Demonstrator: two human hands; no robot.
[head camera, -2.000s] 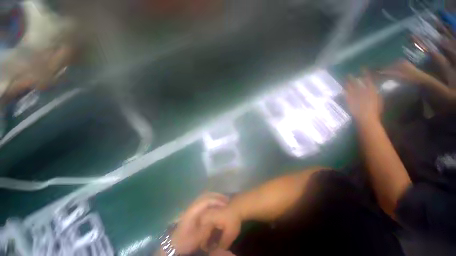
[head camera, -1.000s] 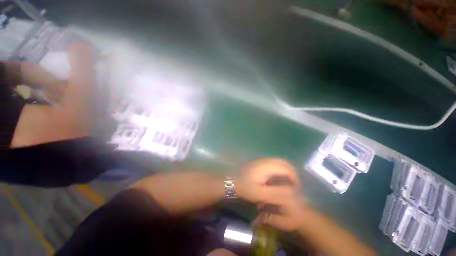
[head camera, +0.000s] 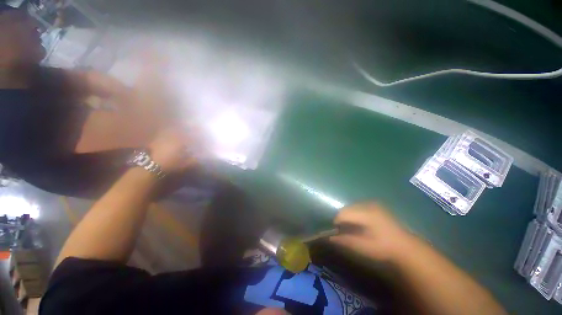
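Observation:
My right hand (head camera: 373, 234) is closed around the slim handle of a hammer-like tool (head camera: 294, 255). Its head lies to the left of the fist, with a round yellow-green end and a shiny metal part, in front of my printed shirt. My left hand (head camera: 175, 152), with a metal-link watch on the wrist, is stretched out to the left. It is blurred beside the near edge of the glowing white housings (head camera: 246, 138); its fingers and anything in them cannot be made out. Two small stacks of clear-white window housings (head camera: 459, 189) lie overlapping on the green bench at right.
More stacked housings (head camera: 547, 261) stand at the right edge. A pale rail (head camera: 407, 112) crosses the green bench behind the parts, with a white cable (head camera: 456, 72) beyond. At left, another person's arm (head camera: 114, 132) reaches into the glare. Boxes (head camera: 28, 264) show at lower left.
My hands were together in front of me and are now apart. The left has moved left to the glowing housings; the tool's yellow end is now more fully visible beside the right hand.

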